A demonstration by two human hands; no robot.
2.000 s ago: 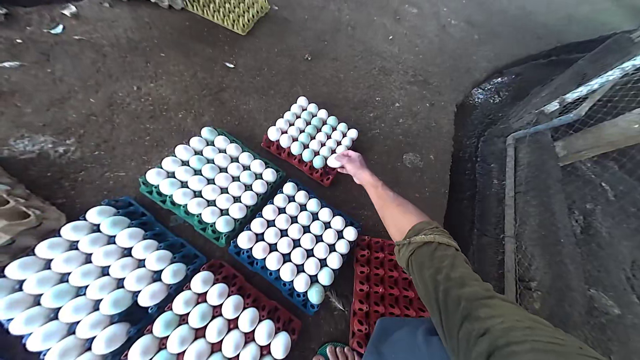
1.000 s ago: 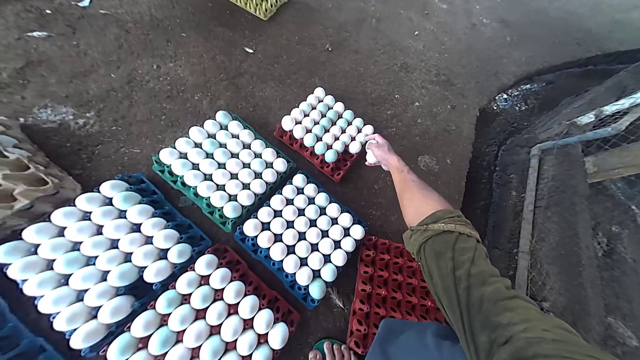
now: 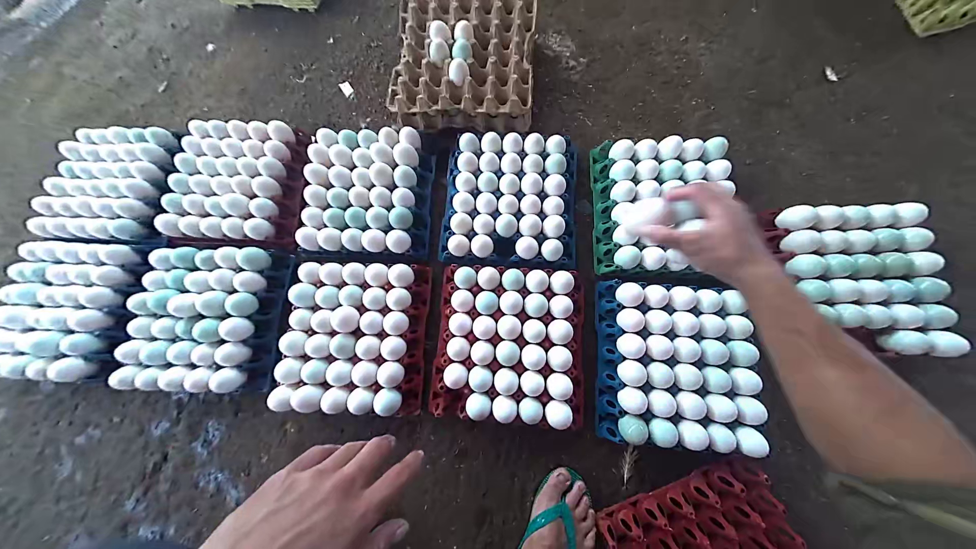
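Observation:
My right hand [image 3: 705, 232], blurred, is above the egg tray of green plastic [image 3: 602, 206] at the right of centre, with a white egg [image 3: 648, 216] at its fingertips. My left hand [image 3: 328, 492] is at the bottom, over the floor, fingers spread and holding nothing. Trays of white and pale green eggs stand in two rows: a blue tray [image 3: 608, 366] below the green one, a red tray [image 3: 576, 343] left of that. A blue tray [image 3: 450, 191] in the upper row has one gap in its front row. At the far right is another full-looking tray of eggs [image 3: 869, 267] with a front corner gap.
A stack of brown pulp trays [image 3: 457, 114] holding several eggs stands behind the rows. An eggless red tray [image 3: 694, 507] lies at the bottom right, beside a foot [image 3: 563, 515] in a green flip-flop. Yellowish trays [image 3: 942, 15] are at the top right corner.
My right hand has moved left with an egg, from the near corner of the far-right tray to above the green tray. My left hand has come into view. The view has swung left.

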